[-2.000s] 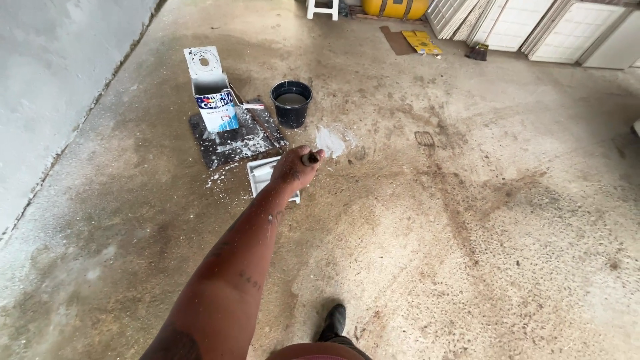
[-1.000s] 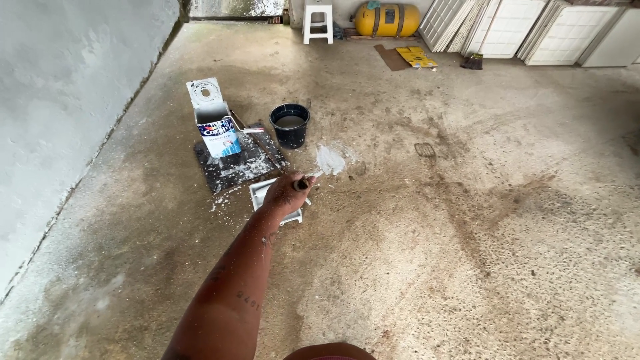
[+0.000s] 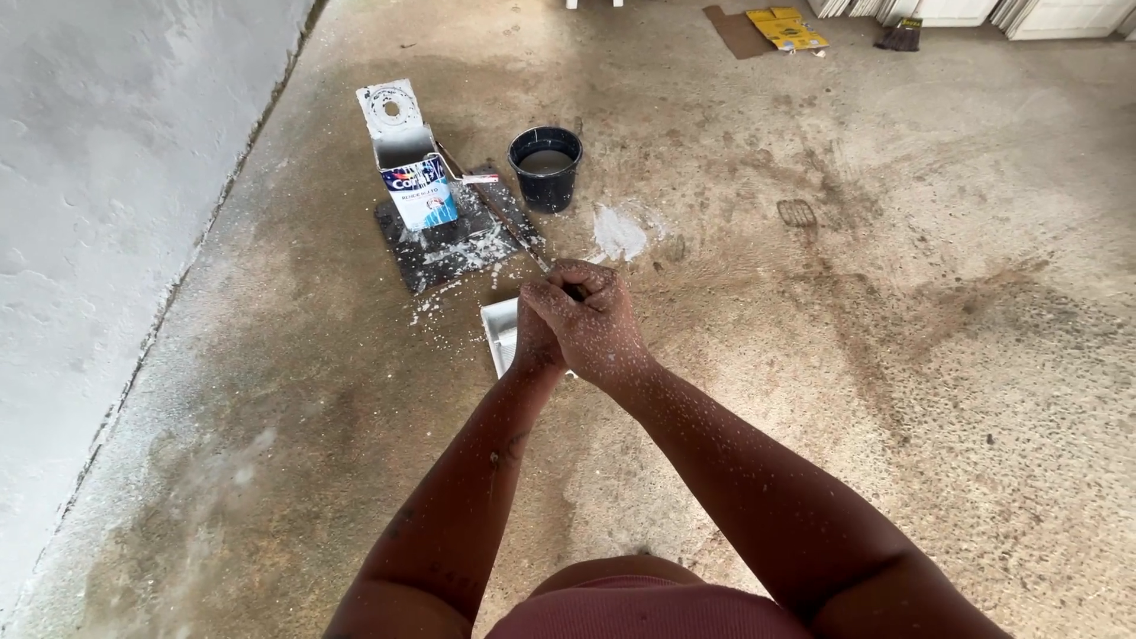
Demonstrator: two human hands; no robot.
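Observation:
Both my hands are together near the centre, gripping the dark end of a pole (image 3: 575, 291) that points at the camera. My right hand (image 3: 599, 324), speckled with white paint, lies over the pole's end. My left hand (image 3: 540, 328) is closed just beside and partly behind it. Below them a white paint tray (image 3: 500, 335) rests on the floor, largely covered by my hands and wrists. Up and to the left stands an open paint container (image 3: 426, 195) with its lid raised. A black bucket (image 3: 546, 182) of greyish liquid is to its right. The pole's far end is hidden.
Under the container lies a dark paint-spattered board (image 3: 413, 257), with a thin stick and a small roller (image 3: 479, 178) across it. White paint (image 3: 619, 232) is spilled right of the bucket. A grey wall (image 3: 115, 177) runs along the left; cardboard (image 3: 738, 34) and a brush (image 3: 903, 35) lie at the back.
Earlier only one arm was in view, its hand around the dark pole end. Now my right hand has come in from the right and closed over the pole beside my left.

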